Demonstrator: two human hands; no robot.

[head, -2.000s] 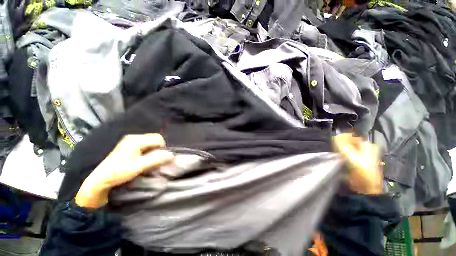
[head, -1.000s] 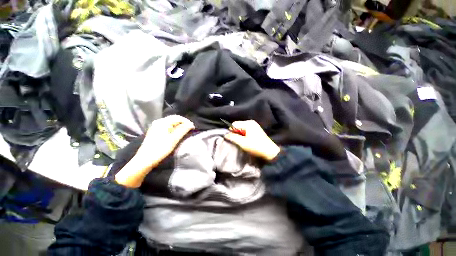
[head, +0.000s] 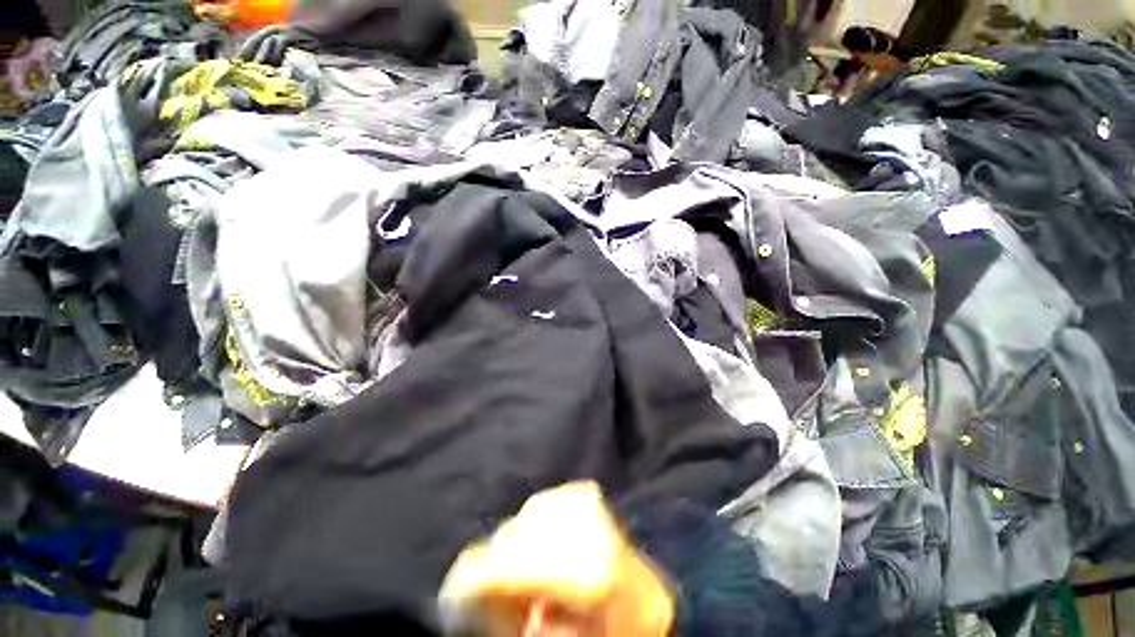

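The black lining of a denim jacket (head: 498, 386) lies spread over the near edge of the heap, with two small white tags on it. My right hand (head: 566, 566) is blurred and cut off by the bottom edge, in front of the jacket's lower part, its dark sleeve coming from the right. A bit of red, the thread snips (head: 538, 617), shows at its fingers; the blades are hidden. My left hand is not in view.
Grey and black denim jackets (head: 1021, 373) are heaped behind and on both sides. The white table edge (head: 156, 436) shows at the left. A blue crate (head: 62, 548) is at lower left and a green one (head: 1052, 612) at lower right.
My left hand has gone out of the picture. My right hand has moved down to the bottom edge. The pale bunched cloth between the hands is gone from view, and the black lining lies flatter.
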